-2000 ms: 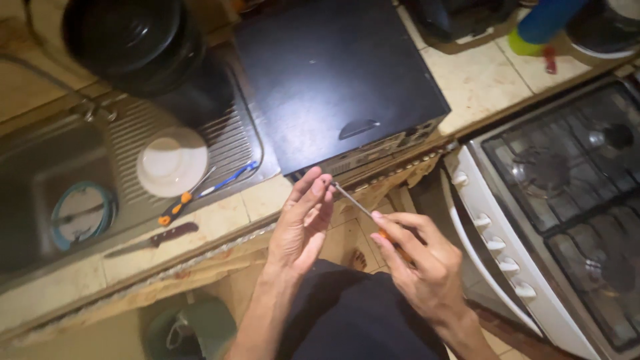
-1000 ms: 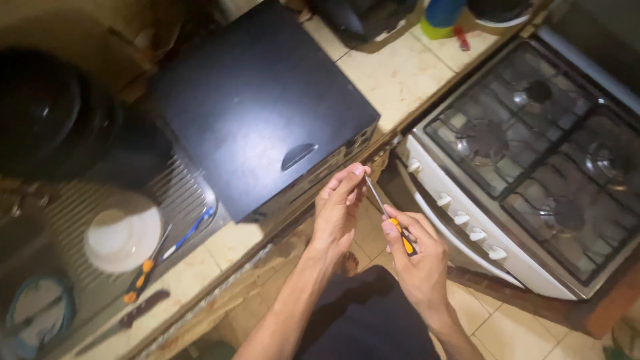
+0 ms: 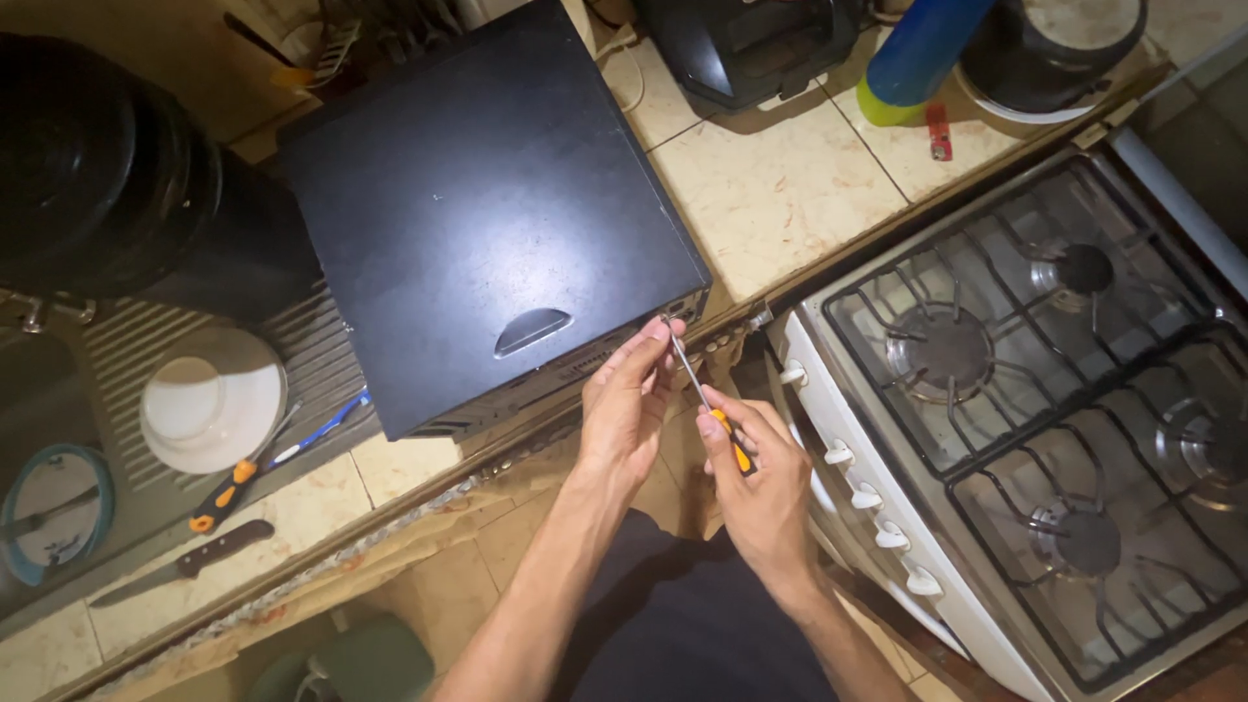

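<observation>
A black metal computer case (image 3: 487, 214) lies on the tiled counter, its rear panel with ports facing me. My right hand (image 3: 756, 478) grips the orange and black handle of a screwdriver (image 3: 733, 441). The shaft points up and left to the case's rear edge, near its right corner. Around the tip are the thumb and fingers of my left hand (image 3: 632, 390), pinched together. Whether they hold the tip or a small screw cannot be told. A second orange and black screwdriver (image 3: 226, 493) lies by the sink, beside a blue and white toothbrush (image 3: 320, 429).
A kitchen knife (image 3: 200, 561) lies at the counter's front edge. Left are a white plate (image 3: 253, 419) on the drainboard and a large black pot (image 3: 107, 175). A gas stove (image 3: 1033, 390) stands right. Behind are a black appliance (image 3: 751, 49), a blue bottle (image 3: 916, 63) and a red object (image 3: 939, 133).
Both hands have moved along the case's rear edge toward its right corner, the screwdriver still in my right hand. The view has shifted.
</observation>
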